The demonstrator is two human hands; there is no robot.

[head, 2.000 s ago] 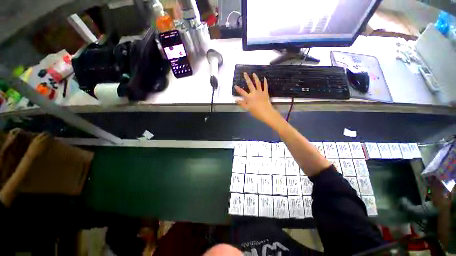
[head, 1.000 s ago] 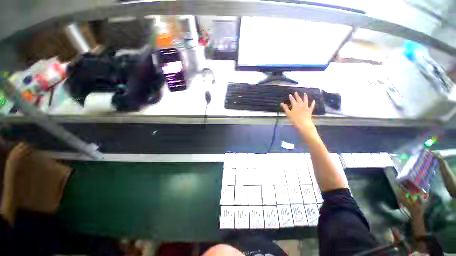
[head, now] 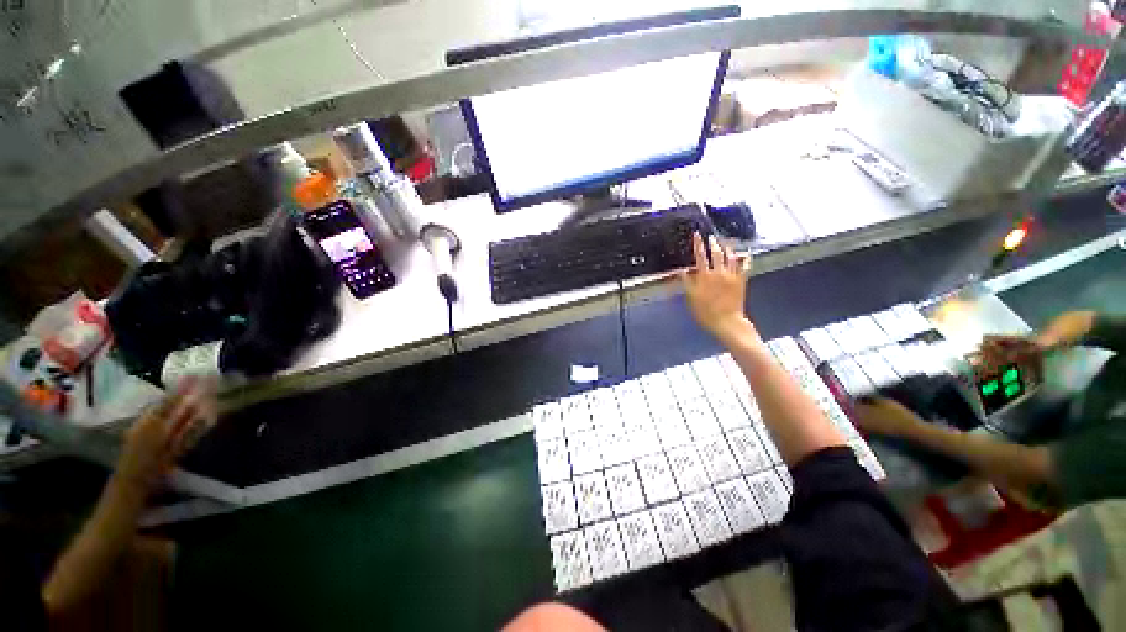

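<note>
My right hand (head: 716, 290) is spread, palm down, with its fingertips at the right end of the black keyboard (head: 593, 256). It holds nothing. My dark sleeve crosses the block of small boxes with white printed labels (head: 667, 451) and hides part of it. The black mouse (head: 731, 222) lies just right of the keyboard, beyond my fingers. The monitor (head: 599, 124) with a white screen stands behind. My left hand is not in view.
The pale scanner (head: 440, 251) stands on the shelf beside a lit phone (head: 350, 249) and a bulky black machine (head: 222, 303). Another person's blurred hand (head: 161, 432) is at left. At right, another person's hands are near boxes and a scale with green digits (head: 1000, 385).
My right hand has moved from the keyboard's left end to its right end. The view has tilted and shifted. The scale's digits show at right; the hand at left is raised.
</note>
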